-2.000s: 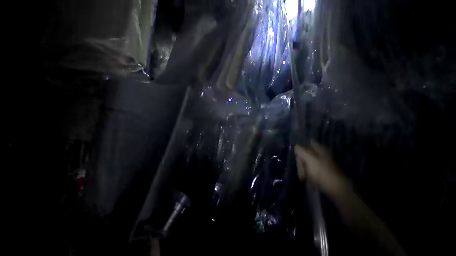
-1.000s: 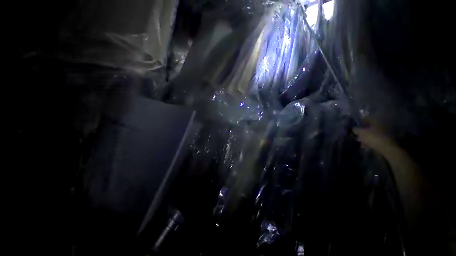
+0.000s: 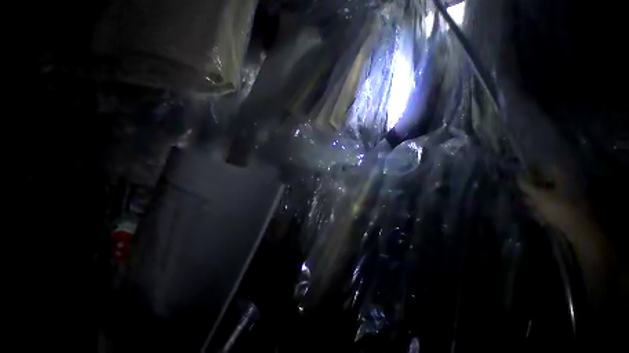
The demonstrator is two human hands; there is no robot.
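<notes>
The view is very dark and blurred. Long hanging garments in shiny clear covers fill the middle. My right hand is at the right, dim, its fingers curled at the edge of one cover that runs from the top centre down to the hand; the exact grip is blurred. A large pale grey sheet, seemingly the paper list, slants at the left, with a straight right edge. My left hand is not visible.
A pale covered bundle hangs at the upper left. Bright light shows through the covers at the top. A small red object is at the left. A shiny metal piece is at the bottom, left of centre.
My right hand has moved right and slightly up, and the cover edge has swung right with it. A fingertip seen earlier at the bottom left is gone. The red object shows again.
</notes>
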